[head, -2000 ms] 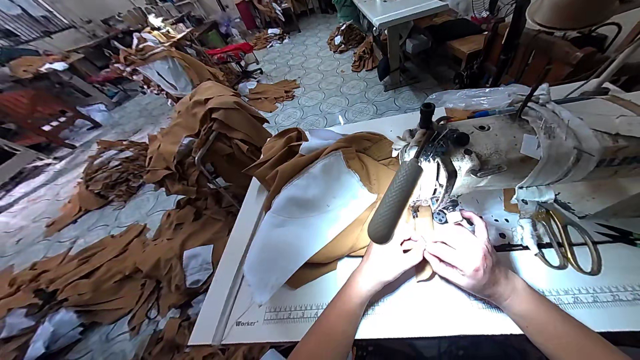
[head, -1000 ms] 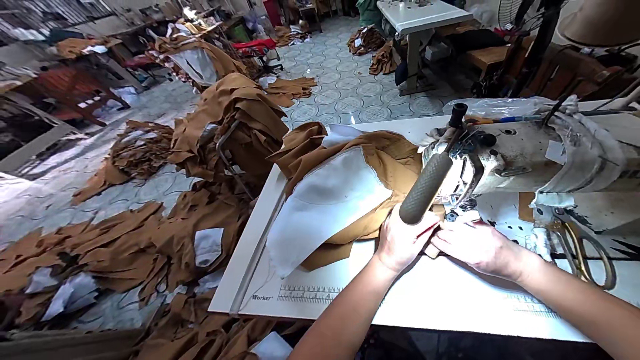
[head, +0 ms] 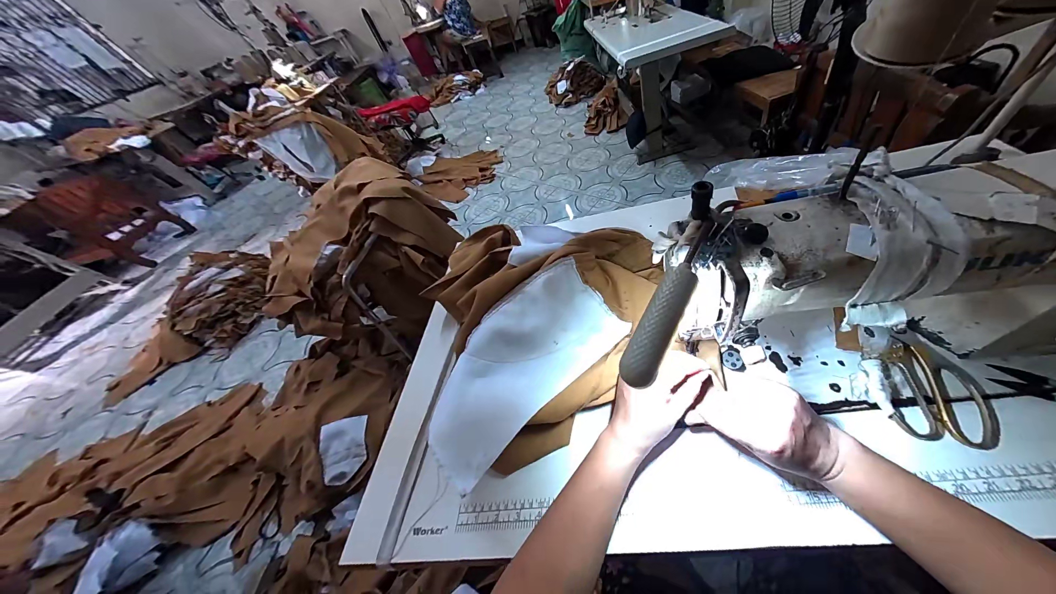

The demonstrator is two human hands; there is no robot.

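Observation:
A sewing machine [head: 792,256] stands on a white table [head: 660,520], with a ridged grey handle [head: 658,326] slanting down from its head. Brown fabric with a white panel [head: 536,346] lies bunched left of the head. Just below the needle area, my left hand [head: 660,404] and my right hand [head: 767,417] meet, fingers pinching the end of a small brown fabric piece [head: 711,363]. The handle partly hides the left fingers, and glare washes out the fingertips. Gold-handled scissors [head: 949,396] lie right of my right hand.
Heaps of brown cut fabric [head: 363,239] fill the floor and a rack left of the table. Black-handled snips [head: 1023,381] lie at the right edge. A clear plastic bag [head: 775,172] is behind the machine. Another white sewing table [head: 660,37] stands farther back; a person [head: 459,18] sits in the distance.
Both hands stay together just below the machine head, with small shifts of the fingers. The brown and white fabric lies much as before. The view has swung slightly.

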